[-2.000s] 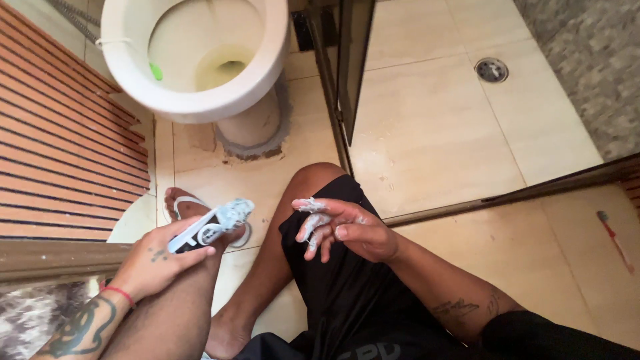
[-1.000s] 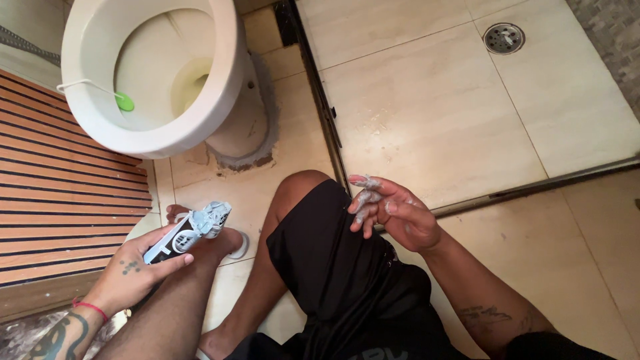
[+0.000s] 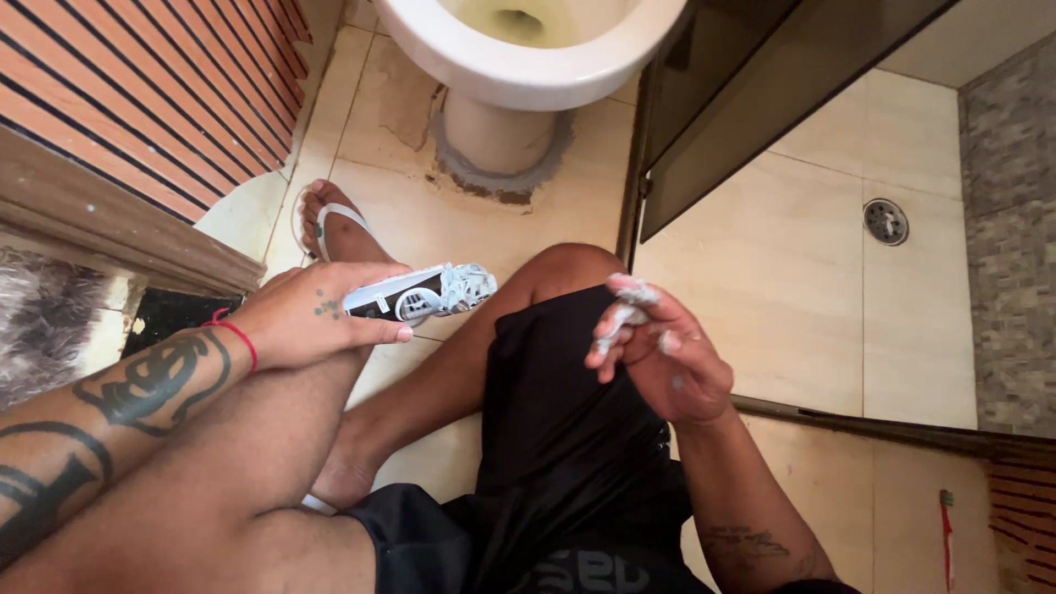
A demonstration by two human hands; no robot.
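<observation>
My left hand (image 3: 338,309) grips a small black and white printed packet (image 3: 396,299) with writing on it, held over the floor near my knee. Pale bluish-white paste (image 3: 467,287) is heaped on the packet's right end. Over my black shorts (image 3: 544,396), near the right knee, hangs my right hand (image 3: 664,351), its fingers slightly curled and apart. The same kind of pale paste coats several of its fingertips. Nothing is held in it.
A white toilet bowl (image 3: 536,82) stands ahead, with rough grey sealant (image 3: 503,177) round its base. To the right, a dark-framed glass door (image 3: 726,99) borders a tiled shower floor with a round drain (image 3: 886,221). A red toothbrush (image 3: 946,536) lies at lower right. Slatted panelling (image 3: 157,82) covers the left.
The view has shifted, and the toilet sits higher and further right in it. My left hand keeps its hold on the packet. The right hand remains apart from it, paste on its fingers.
</observation>
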